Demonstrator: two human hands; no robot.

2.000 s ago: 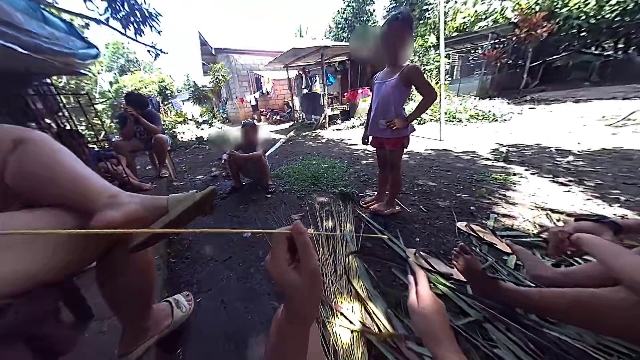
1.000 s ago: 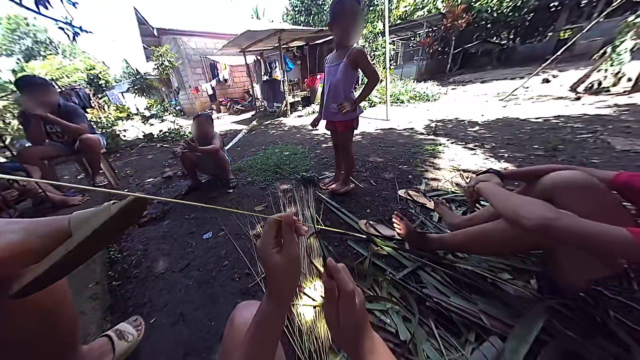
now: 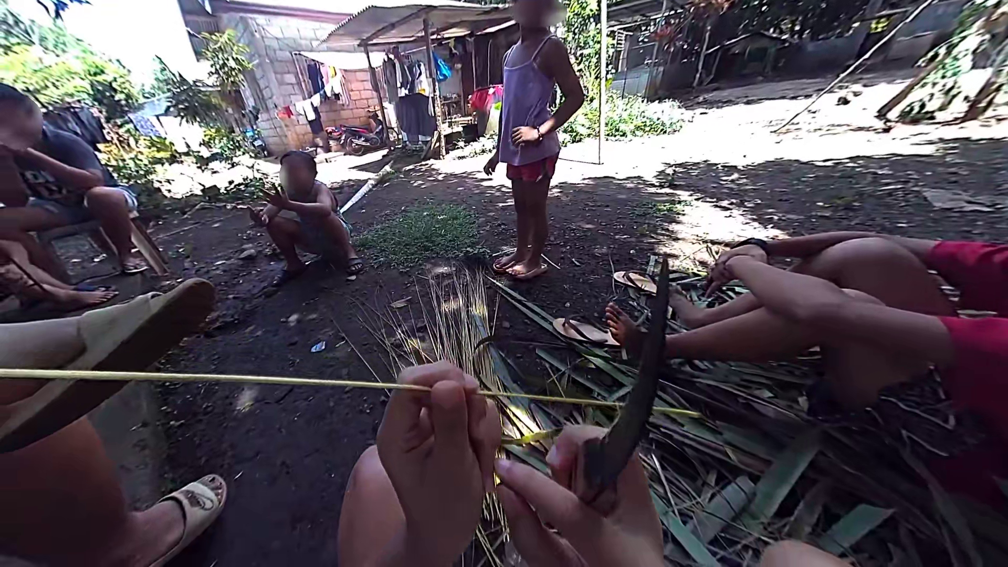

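My left hand [image 3: 441, 441] pinches a long yellow-green palm leaf midrib [image 3: 236, 379], which runs level from the left edge past my fingers toward the right. Just right of it, my right hand [image 3: 583, 488] is closed around a dark curved knife [image 3: 642, 378], its blade pointing up and crossing the far part of the midrib. A short yellow-green strip [image 3: 531, 437] shows between the two hands. Beneath and beyond them, a bundle of thin stripped midribs [image 3: 457, 315] lies on the ground.
Green palm leaves [image 3: 732, 465] cover the ground at right, beside a seated person's bare legs [image 3: 748, 339] and slippers [image 3: 583, 331]. A sandalled foot [image 3: 189, 504] and a raised shoe sole [image 3: 118, 354] are close at left. One person stands ahead; others squat or sit further back.
The knife is now raised upright in my right hand. The squatting person has lifted a hand. The view has shifted to the right since the oldest frame.
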